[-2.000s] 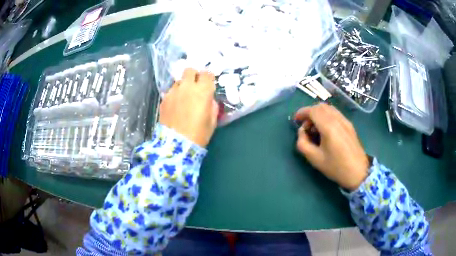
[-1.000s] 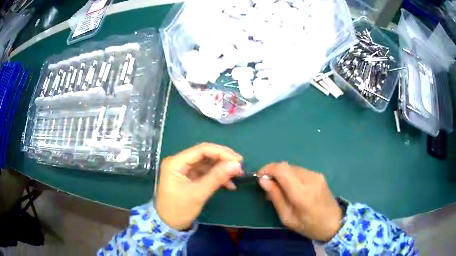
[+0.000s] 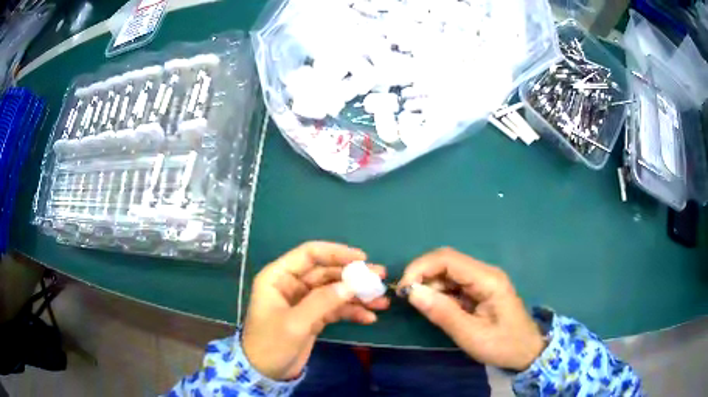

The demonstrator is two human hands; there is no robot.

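Observation:
My left hand (image 3: 299, 310) holds a white plastic head (image 3: 363, 281) between thumb and fingers near the front edge of the green table. My right hand (image 3: 470, 306) is to its right and pinches a small metal shaft (image 3: 403, 291), mostly hidden by the fingers. The shaft's tip points at the right side of the head; whether it is inside the head is too small to tell.
An open clear bag (image 3: 357, 167) of white heads lies ahead. A clear parts box (image 3: 598, 159) heaped with shafts, loose white sleeves (image 3: 515, 126) and a lidded clear box (image 3: 660, 190) are at right. A clear blister tray (image 3: 233, 155) and blue trays (image 3: 17, 147) are at left.
My left hand has come back from the bag and my right hand from beside the parts box, and they met near the front edge. The white head now shows flat side on.

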